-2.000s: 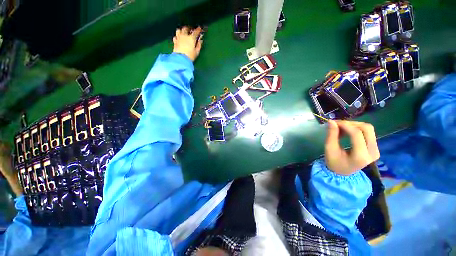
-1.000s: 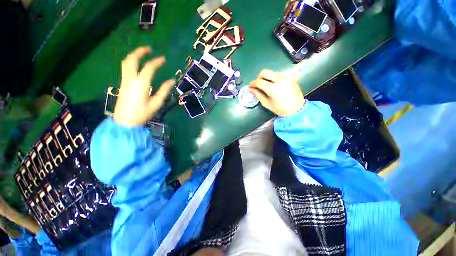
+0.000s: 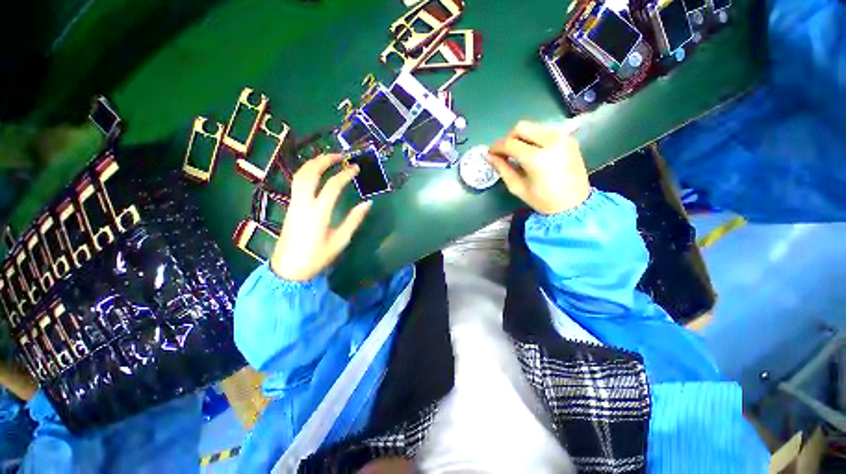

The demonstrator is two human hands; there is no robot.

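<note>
An overlapping pile of small screen modules (image 3: pixel 385 113) lies in front of me on the green bench. My left hand (image 3: pixel 320 218) is at the pile's left, fingers spread, fingertips beside a dark-screened module (image 3: pixel 370 172); no grip on it can be made out. My right hand (image 3: pixel 545 168) has its fingertips at the right rim of a small round pale dish (image 3: pixel 478 168). Anything between those fingertips is too small to tell. Several red-and-gold open housings lie left of my left hand (image 3: pixel 245 121) and behind the screen pile (image 3: pixel 452 49).
A black shiny blister tray (image 3: pixel 158 305) holds rows of housings at left. Dark-screened units (image 3: pixel 608 37) are heaped at back right. A dark-lined box (image 3: pixel 672 250) is below the bench edge at right. A co-worker's blue sleeve (image 3: pixel 798 120) is at far right.
My left hand has come down from the raised position to the left side of the screen pile. My right hand has moved from over the bench to the dish.
</note>
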